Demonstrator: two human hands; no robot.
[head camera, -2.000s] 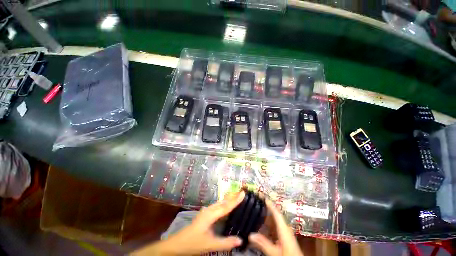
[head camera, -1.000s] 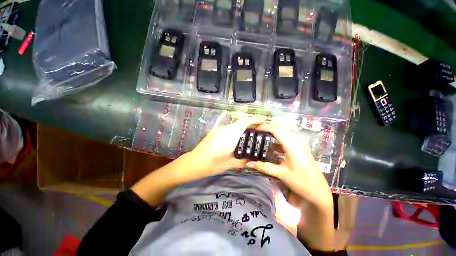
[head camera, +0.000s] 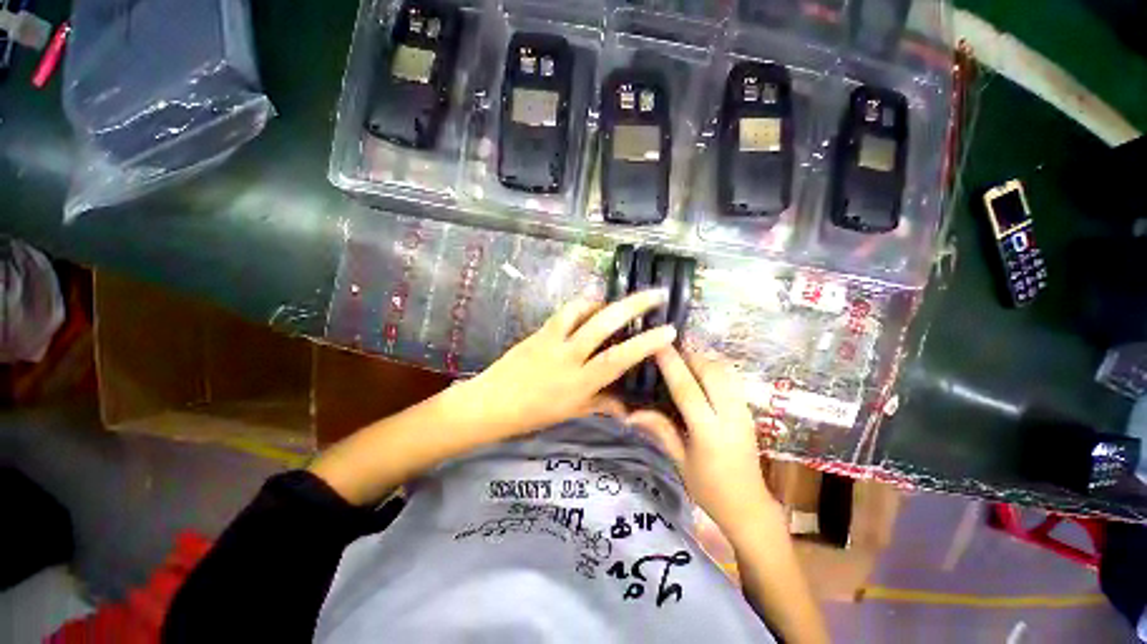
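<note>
A side-by-side stack of black bar phones (head camera: 650, 272) stands over the front of the red-lettered mat (head camera: 415, 296), long edges facing up. My left hand (head camera: 572, 359) holds it from the left, with fingers laid across its top. My right hand (head camera: 707, 409) holds it from the right and below. The undersides of the phones are hidden by my hands. Just beyond, a clear blister tray (head camera: 428, 201) holds a near row of black phones lying face down, each with a pale rectangle, such as the middle one (head camera: 637, 145).
A gold-trimmed phone (head camera: 1015, 242) lies face up on the green bench at right. Black stacked phones (head camera: 1092, 455) stand at the right edge. A bagged grey slab (head camera: 164, 88) and a red marker-like item (head camera: 50, 53) are at left. A cardboard box (head camera: 201, 365) is below the bench edge.
The view has tilted down and closer. The phone stack has turned from keypad ends showing to long edges showing, nearer the tray. My left fingers have moved over its top.
</note>
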